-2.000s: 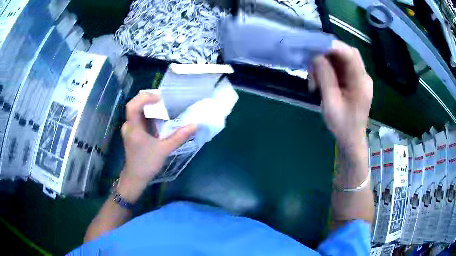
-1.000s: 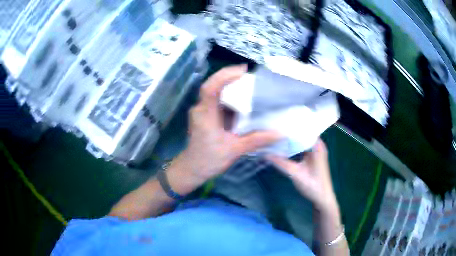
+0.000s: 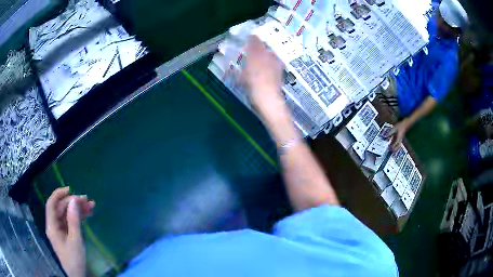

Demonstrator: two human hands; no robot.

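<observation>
My right hand (image 3: pixel 263 70) is blurred and lies over the near end of the right carton row (image 3: pixel 346 59); whether its fingers grip a carton cannot be told. The cartons stand packed side by side, with red stripes, small dark product pictures and text. My left hand (image 3: pixel 67 224) is at the lower left over the dark green bench, fingers loosely curled and holding nothing.
Black trays at the upper left hold flat white printed pieces (image 3: pixel 81 51) and thin white loops (image 3: pixel 24 130). Cartons (image 3: pixel 16 230) show at the lower left edge. At right, a person in blue (image 3: pixel 432 70) reaches over a box of cartons (image 3: pixel 397 178).
The view has swung to the right. The open white carton is out of both hands. My right hand has moved to the right carton row; my left hand is apart from it at the lower left.
</observation>
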